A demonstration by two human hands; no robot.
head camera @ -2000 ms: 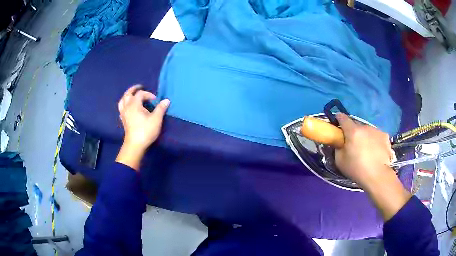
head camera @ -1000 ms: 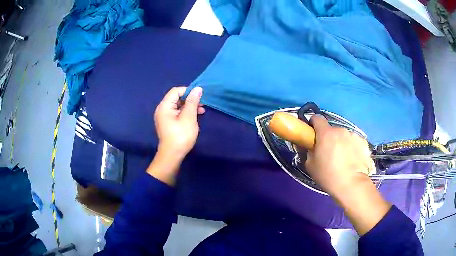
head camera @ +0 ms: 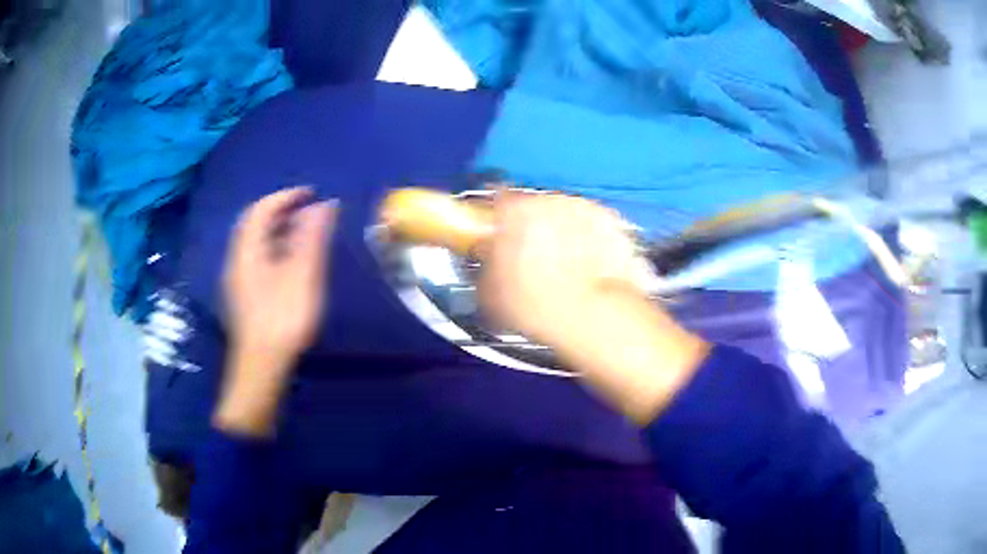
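The teal-blue garment [head camera: 660,130] lies spread on the padded pressing table [head camera: 433,417], its left edge ending near the middle. My right hand [head camera: 563,265] is shut on the orange-brown handle of the steam iron [head camera: 444,298]. The iron points left and lies over the navy cover at the garment's lower left edge; it is blurred. My left hand [head camera: 278,281] is left of the iron's tip, apart from the garment, with fingers curled and parted and nothing seen in it.
A crumpled teal heap [head camera: 162,130] lies at the table's far left. The blurred iron hose [head camera: 747,222] runs right from the iron across the garment. Dark teal folds [head camera: 41,509] show at the lower left, off the table. Grey floor with yellow-black tape [head camera: 81,379] is at left.
The iron in my right hand has moved left to the garment's left end. My left hand has let go of the garment's edge and moved left.
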